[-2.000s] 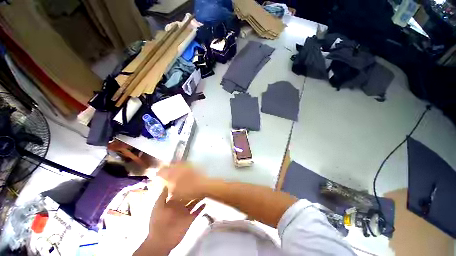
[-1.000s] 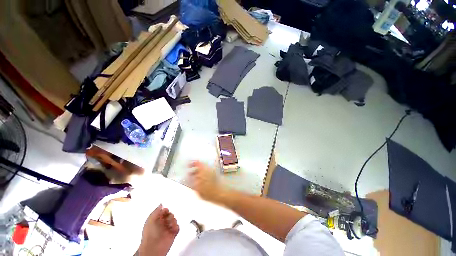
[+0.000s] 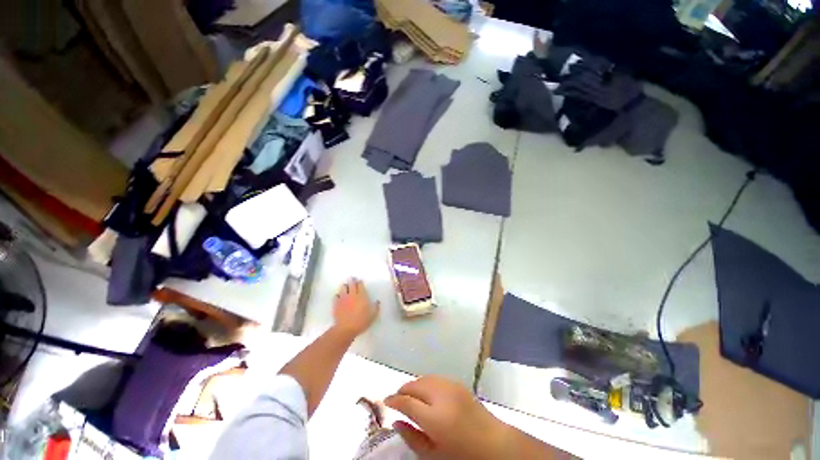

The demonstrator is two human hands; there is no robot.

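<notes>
My left hand point(image 3: 356, 308) lies palm down with fingers spread on the pale table, left of a reddish-brown phone or small box point(image 3: 412, 278) with a pale rim, not touching it. My right hand point(image 3: 445, 415) is close to my body at the bottom, fingers bent and thumb apart, with nothing visible in it. The cutting machine point(image 3: 634, 398) stands at the front edge of a dark fabric strip point(image 3: 530, 332). A mottled metal bar point(image 3: 607, 349) lies on the strip behind it. No hand is on either.
Cut dark panels point(image 3: 413, 207) lie beyond the phone or box. Crumpled dark pieces point(image 3: 593, 103) are at the back. Shears point(image 3: 758, 337) lie on a dark fabric block point(image 3: 782, 305) at right. A black cord point(image 3: 688, 269) runs to the cutter. Card rolls, cloth and a bottle point(image 3: 232, 259) clutter the left.
My left hand has moved from the lower left onto the table. My right hand has drawn back from near the phone or box to my body. The view has shifted a little.
</notes>
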